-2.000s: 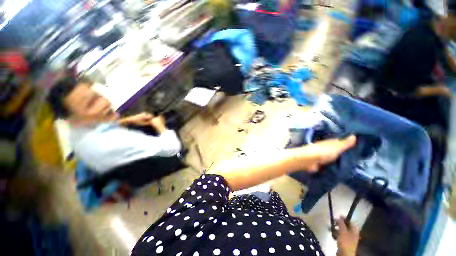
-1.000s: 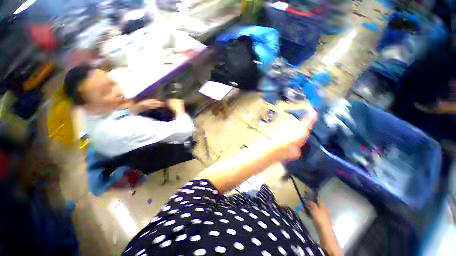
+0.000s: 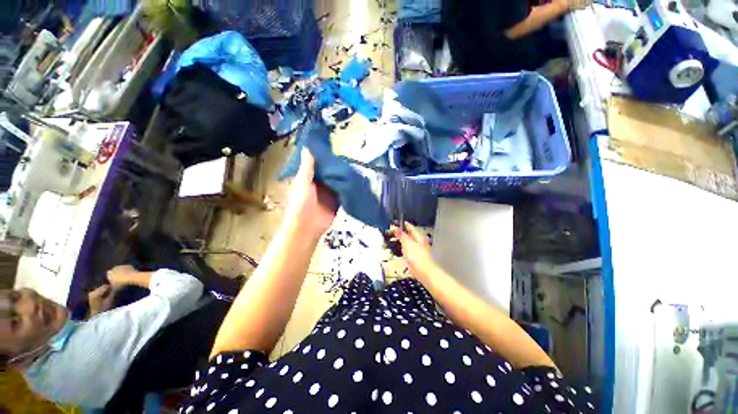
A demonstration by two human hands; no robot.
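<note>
My left hand holds a dark teal cut panel in front of me, left of the blue crate. The panel hangs down to the right, towards my right hand. My right hand is closed on a narrow dark band, close to the panel's lower end. Whether band and panel touch cannot be told.
A blue crate with cloth lies ahead right. A white table with blue edge and sewing machine are right. Scraps litter the floor. A seated person is left; another person is beyond the crate.
The view has turned right and steadied; the crate now lies ahead. My hands have come nearer the middle, still holding the panel and the dark band.
</note>
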